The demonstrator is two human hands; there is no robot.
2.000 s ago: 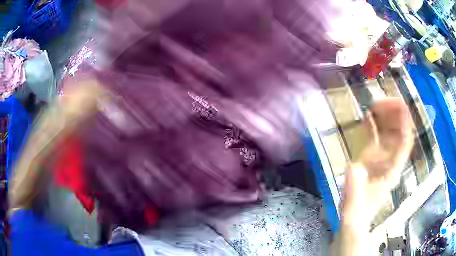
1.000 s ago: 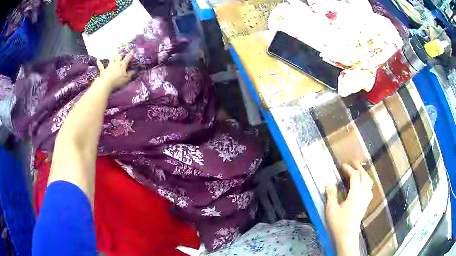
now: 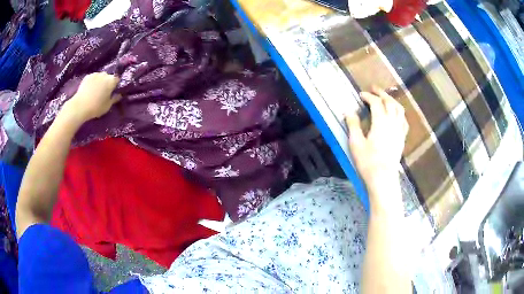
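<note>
Purple cloth with pale floral sprays [image 3: 230,97] lies in loose folds at the left and centre, over a red cloth. My left hand [image 3: 99,96] is closed on a fold of it on its left part. My right hand [image 3: 380,129] rests over the plaid table cover [image 3: 439,86] near the table's blue edge. Its fingers are curled and the thumb is apart. A small dark mark shows by its fingertips; whether it holds a small tool cannot be told.
The red cloth [image 3: 132,198] lies below the purple cloth. My lap in pale blue-flowered cloth [image 3: 287,241] is at the bottom centre. Machine parts [image 3: 494,229] show at the lower right. Part of a red item [image 3: 407,10] is at the top, beside white cloth.
The view has shifted, and the phone is now almost out of the picture. My left hand has left the far part of the purple cloth and closed on a nearer fold. My right hand stays over the plaid cover.
</note>
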